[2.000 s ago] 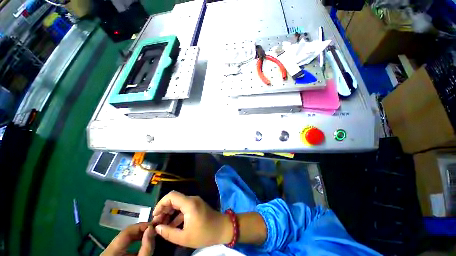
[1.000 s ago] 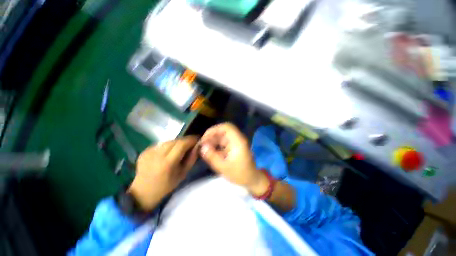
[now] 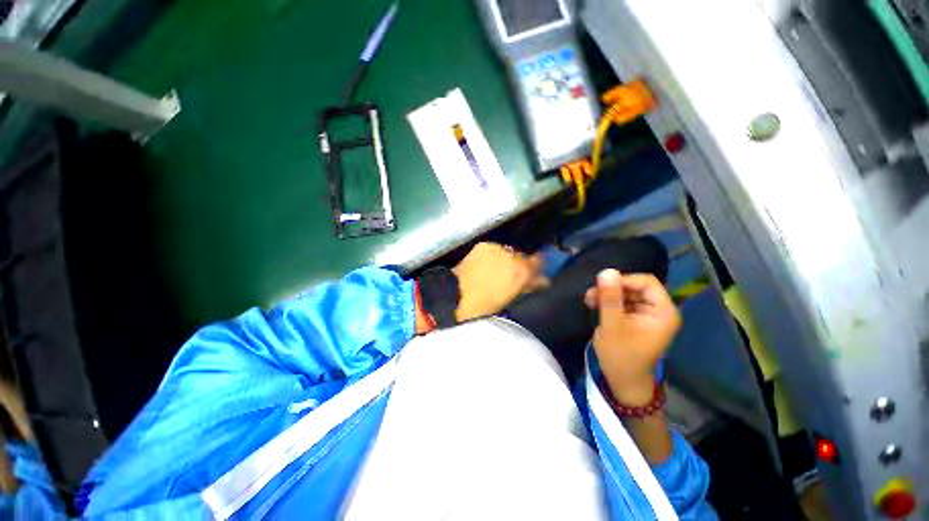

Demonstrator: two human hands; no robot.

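My left hand [image 3: 494, 280], with a black wristband, is blurred over my lap near the bench edge; its fingertips are unclear. My right hand [image 3: 634, 326], with a red bead bracelet, is raised to its right, apart from it, fingers curled. A pale spot shows at a fingertip; I cannot tell if it is a held piece. A black phone middle frame [image 3: 383, 173] lies empty on the green mat. To its right lies a silvery-white display module [image 3: 435, 137], back up, with an orange-brown and dark flex strip [image 3: 470, 156].
A slim blue-violet tool [image 3: 378, 36] lies above the frame. A grey handheld tester [image 3: 555, 102] with an orange connector [image 3: 626, 100] is at the bench edge. The white-grey machine [image 3: 754, 204] is right, black trays [image 3: 51, 305] left. Another person's arm [image 3: 15, 448] shows lower left.
The view has swung left and down onto the mat. My hands were together, fingertips touching; now they are apart, the right one raised. The middle frame now shows fully.
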